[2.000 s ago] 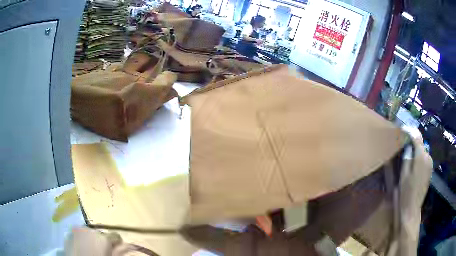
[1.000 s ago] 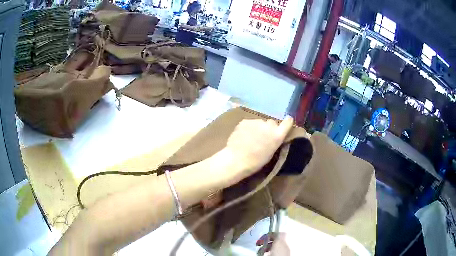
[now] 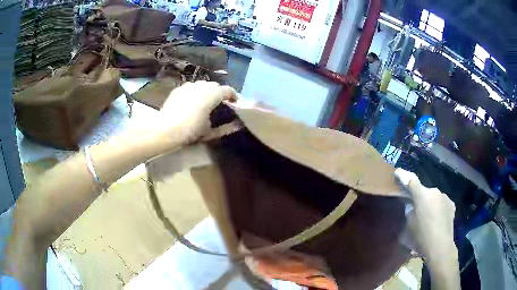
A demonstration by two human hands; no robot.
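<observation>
A brown tote bag is held up over the table with its mouth open towards me, showing the dark lining. My left hand grips the rim at the upper left. My right hand grips the rim at the right; white coverings show on its fingers. A long narrow handle loops across the opening and hangs down at the left. An orange-red piece shows at the lower part of the opening.
Brown bags lie in a heap at the far left, beside a tall stack of dark pieces. Thread ends lie on the tan card at the lower left. Behind are a white cabinet, a red pipe, a blue fan and people.
The bag has been lifted and its mouth spread open. My left hand has moved up and left. My right hand has come up from the lower edge to the right rim.
</observation>
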